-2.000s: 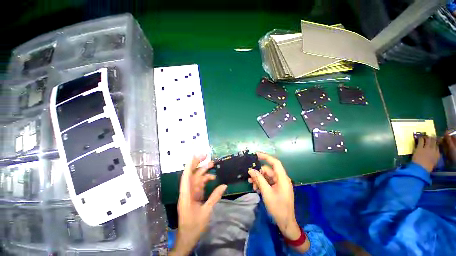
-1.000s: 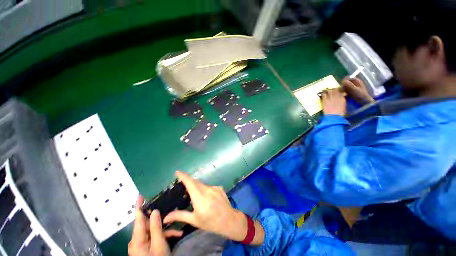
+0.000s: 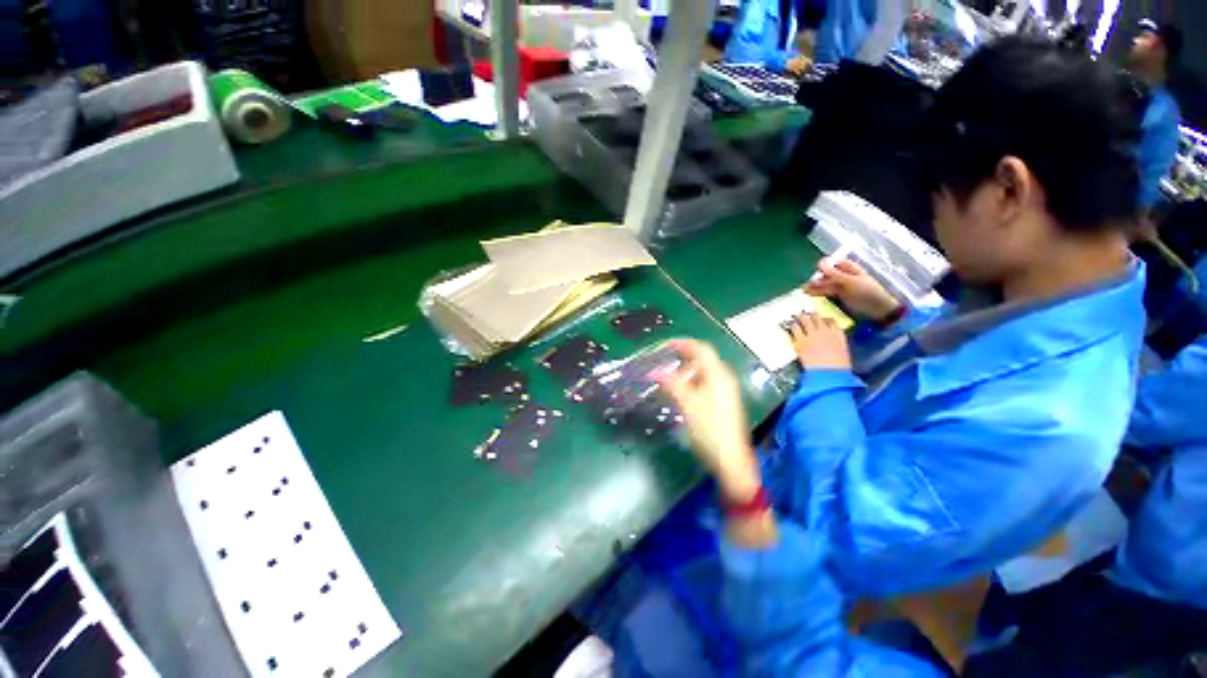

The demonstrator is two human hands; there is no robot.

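Note:
My right hand, with a red wristband, reaches over the right side of a group of dark covered boards with gold spots. Its fingertips are blurred and lie over a blurred dark board; I cannot tell whether they grip it. My left hand is not in view. A white liner sheet with small black squares lies at the lower left. A sticker sheet with large black pieces is cut off by the lower left edge, on a clear tray.
A tan stack of sheets in a clear bag lies behind the boards. A metal post and clear blister tray stand behind. A neighbour in a blue smock sits right, hands over a pale sheet. A white bin is upper left.
The view has swung right and up. My right hand has moved from the bench's front edge to the covered boards. My left hand and the board held there have left the view.

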